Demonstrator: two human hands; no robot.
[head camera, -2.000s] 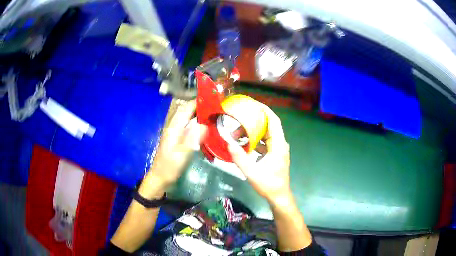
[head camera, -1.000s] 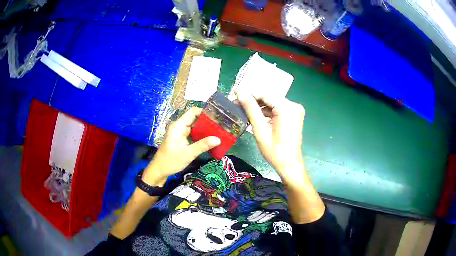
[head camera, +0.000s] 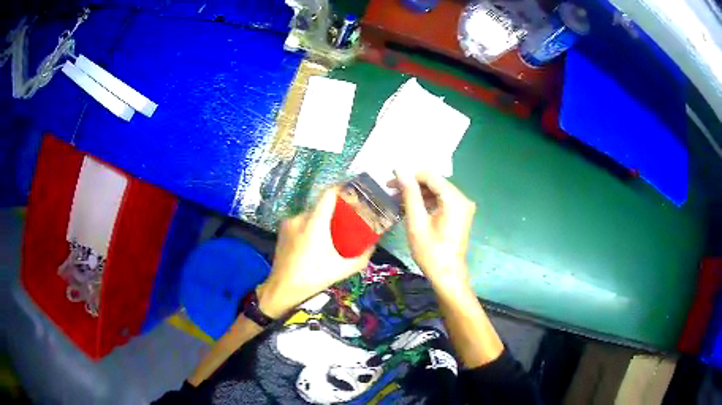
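Observation:
A red tape dispenser with a dark top is held in front of my chest, over the bench's near edge. My left hand grips its red body from the left. My right hand is at its dark end, with thumb and fingertips pinched together close to the edge; whether they hold a tape end is too blurred to tell. A notebook with white pages lies open on the green mat just beyond my hands. A plain white paper sheet lies to its left.
Two white bars with a cord lie on the blue sheeting. A red tote holding white bars stands at the left, beside a round blue stool. A red shelf with bottles and a blue panel stand at the back.
The dispenser was turned from showing its yellow roll side to its dark end. In the last second both hands moved slightly right and down with it, and the view shifted, showing the stool.

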